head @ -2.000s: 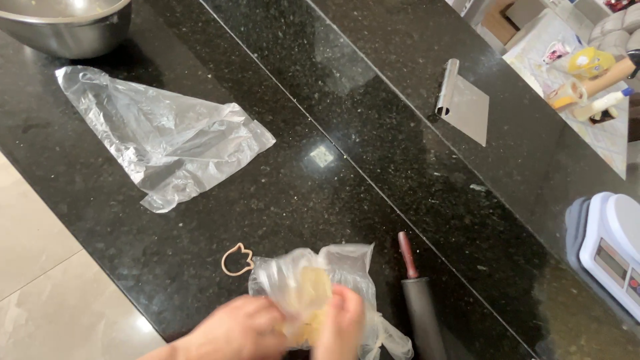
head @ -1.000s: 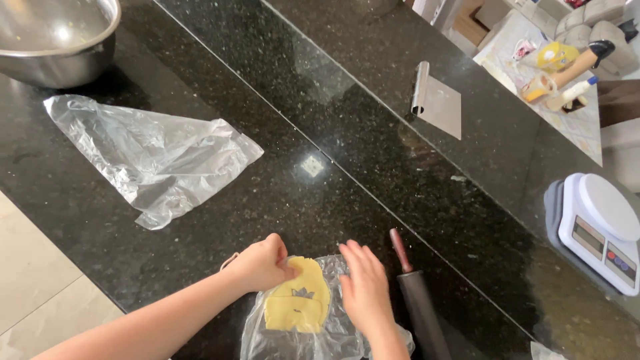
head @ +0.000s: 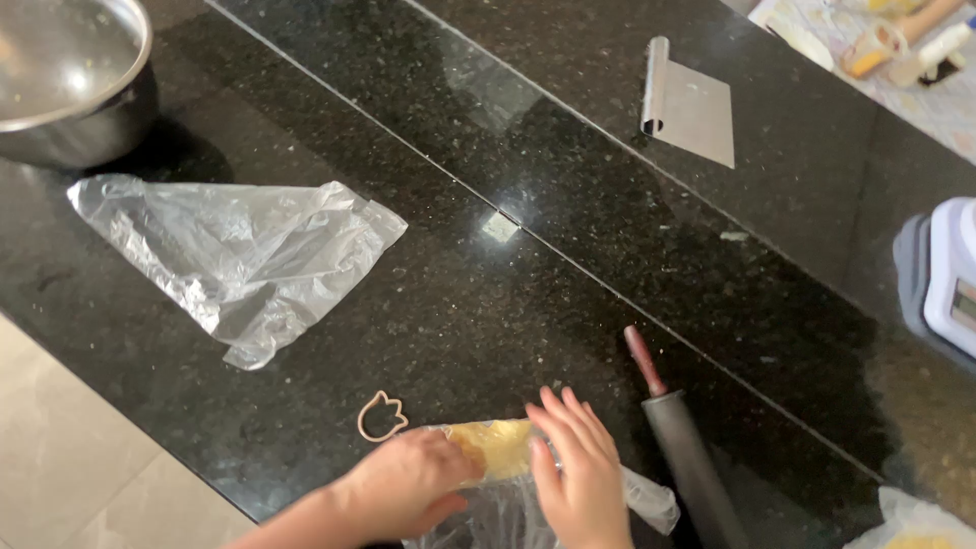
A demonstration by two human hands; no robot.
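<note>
Flat yellow dough (head: 499, 450) lies under or within a clear plastic sheet (head: 507, 511) at the bottom centre. My left hand (head: 419, 476), blurred and curled, covers the left part of the dough; whether it grips the plastic cannot be told. My right hand (head: 579, 469) rests at the right side of the dough and plastic, its fingers extended and slightly apart. A tulip-shaped cookie cutter (head: 383, 417) lies just beyond my left hand. To the right of my right hand is a rolling pin (head: 690, 457) with a dark barrel and a reddish handle.
A metal bowl (head: 72, 84) stands at the upper left, above a crumpled clear plastic bag (head: 244, 259). A metal dough scraper (head: 690, 107) lies at the upper right, a kitchen scale (head: 949, 282) at the right edge. More plastic (head: 911, 522) shows at the lower right corner.
The dough lay exposed on the plastic a second ago; clear plastic now seems to cover it. My left hand has moved over the dough's left part, and the cutter shows fully again.
</note>
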